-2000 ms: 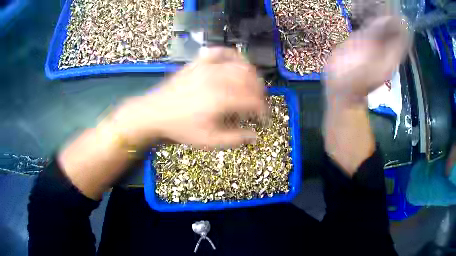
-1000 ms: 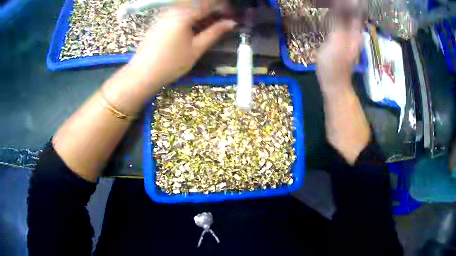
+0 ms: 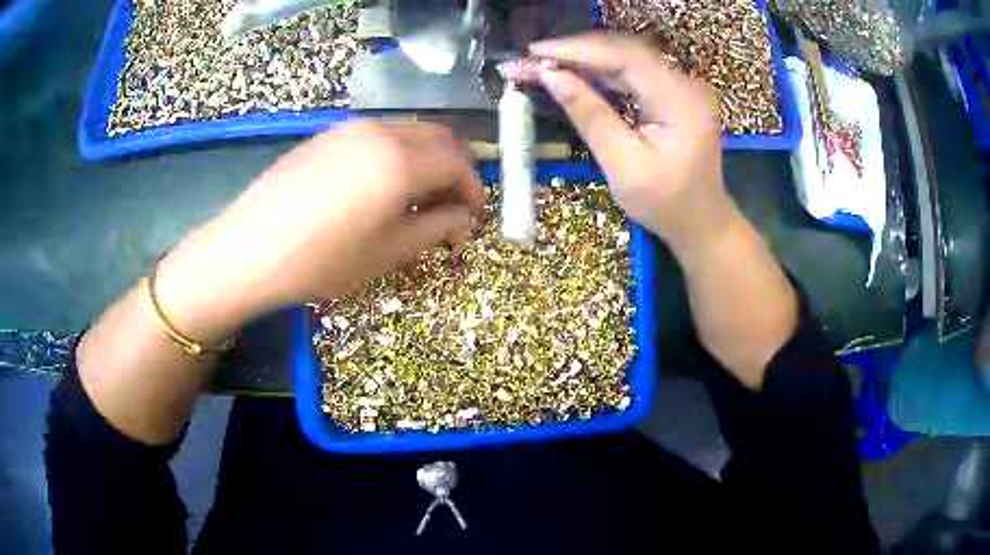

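My left hand (image 3: 358, 211) is over the upper left part of the near blue tray (image 3: 478, 441), fingers curled and blurred; whether it holds anything is hidden. Small gold-coloured parts (image 3: 489, 336) fill this tray. My right hand (image 3: 657, 136) is at the bench fixture (image 3: 418, 81), thumb and forefinger pinched on a tiny reddish part (image 3: 525, 71) just above the whitish front handle (image 3: 519, 168). The handle points down over the near tray. The fixture's working point is partly hidden by my fingers.
Pale parts fill the far left blue tray (image 3: 206, 141). Reddish parts fill the far right tray (image 3: 760, 142). A pale lever (image 3: 266, 13) crosses the left tray. A white sheet (image 3: 852, 195) with red items, a clear bag of parts (image 3: 852, 27) and long strips (image 3: 923, 206) are at the right.
My right hand has moved left from the far right tray to the fixture. My left hand has come down from the fixture to over the near tray.
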